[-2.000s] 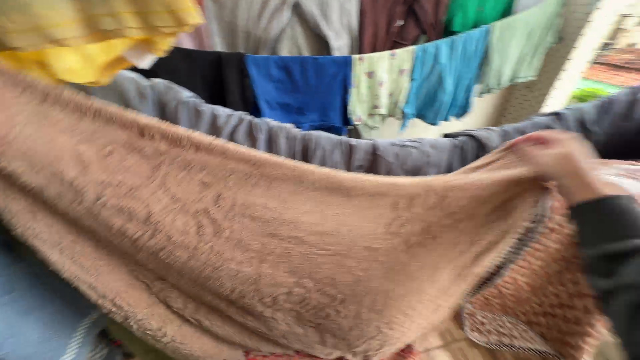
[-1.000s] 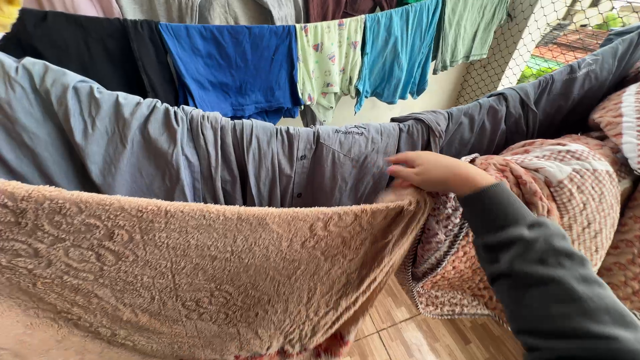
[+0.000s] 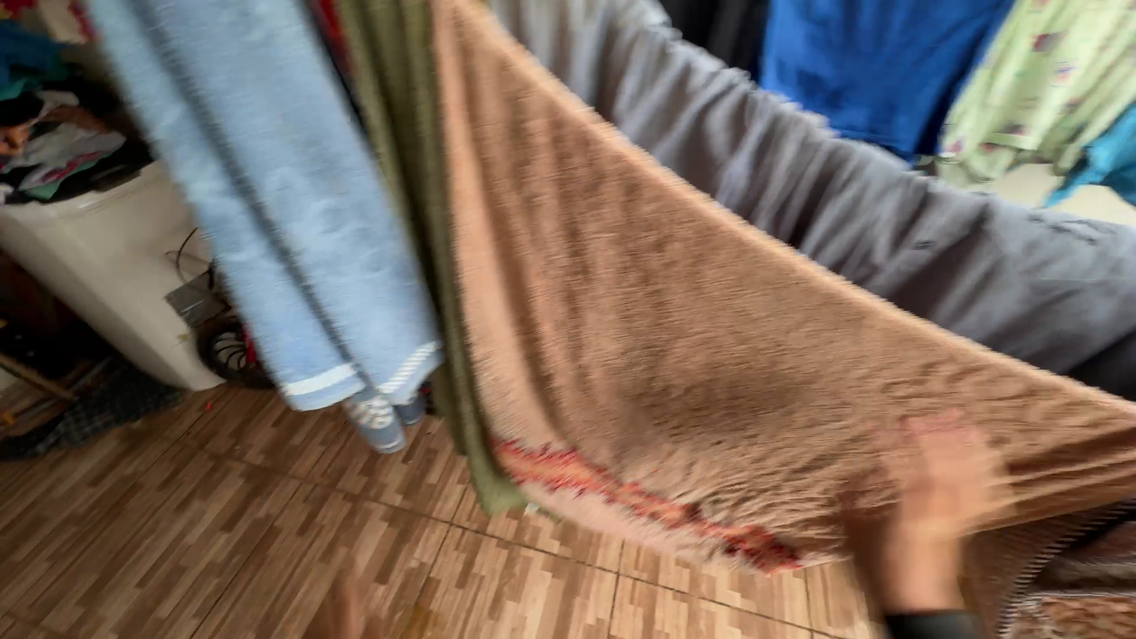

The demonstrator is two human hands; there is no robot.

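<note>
A brown plush blanket (image 3: 692, 337) hangs spread over a line, its lower border edged in red. My right hand (image 3: 932, 506), blurred, lies against or just in front of the blanket's lower right part; whether its fingers grip the cloth cannot be told. At the bottom edge a blurred bit of skin, likely my left hand (image 3: 346, 608), shows low over the floor, away from the blanket, its fingers unclear. Left of the blanket hang an olive-green cloth (image 3: 399, 177) and a light blue towel (image 3: 293, 204). Behind it runs a row of grey garments (image 3: 852, 213).
Blue shorts (image 3: 879, 71) and a light green patterned garment (image 3: 1021, 89) hang at the back. A whitish tub or appliance (image 3: 115, 257) with clothes piled on it stands at the left, a small black wheel (image 3: 232, 353) beside it. A patterned textile (image 3: 1078, 577) is at lower right.
The view has swung left and down, bringing in the towel, the green cloth and more floor. My right hand has left the blanket's top edge and is now by its lower part.
</note>
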